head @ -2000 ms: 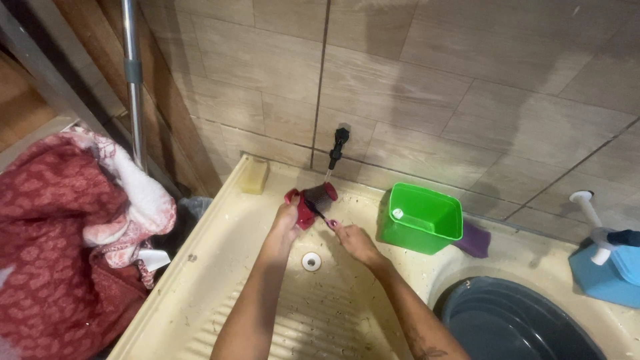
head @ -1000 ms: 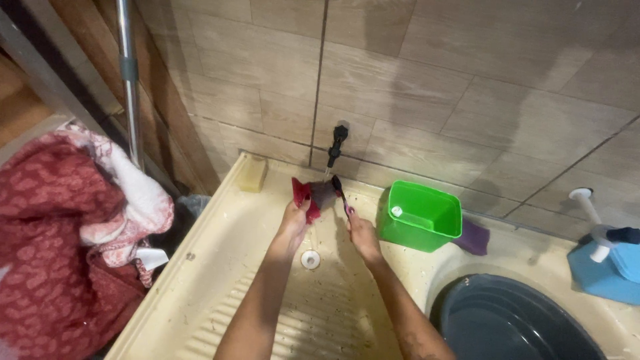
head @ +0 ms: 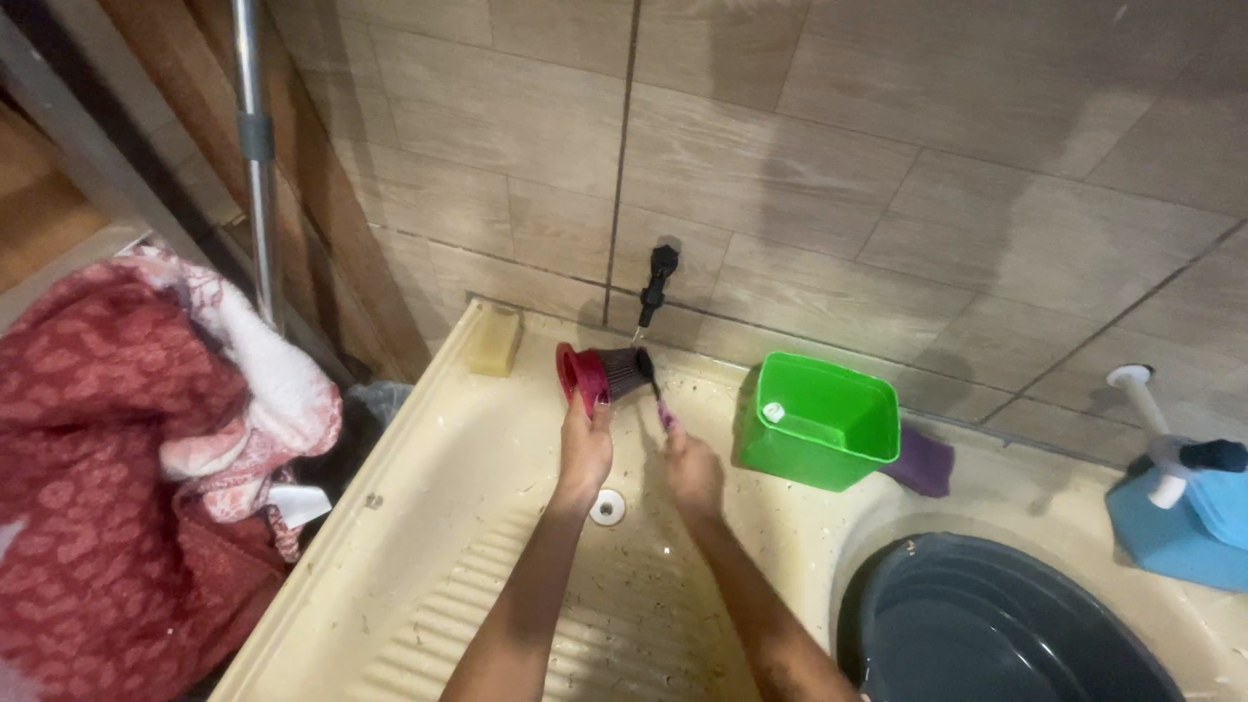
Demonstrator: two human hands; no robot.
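My left hand [head: 587,444] grips a red plastic-framed filter [head: 583,376] with a dark pleated body, held on its side below the black tap [head: 658,285]. Water runs from the tap's spout near the filter's narrow end. In my right hand [head: 694,470] is a small brush [head: 666,414] with a purple handle and a black head; the head is against or just beside the filter's narrow end. Both hands are over the cream laundry sink [head: 468,444], above its white drain [head: 607,507]. Dark bits of debris lie on the sink floor.
A bar of yellow soap [head: 495,341] is at the back left corner. To the right stand a green plastic container [head: 819,419], a purple cloth or sponge [head: 919,460], a dark basin [head: 1004,624] and a blue container [head: 1185,517]. Red and white fabric [head: 127,468] hangs at left, near a metal pole [head: 255,136].
The filter has turned so its dark pleated side now shows lengthwise, its red rim to the left. The brush, earlier at the red part, is at the narrow end.
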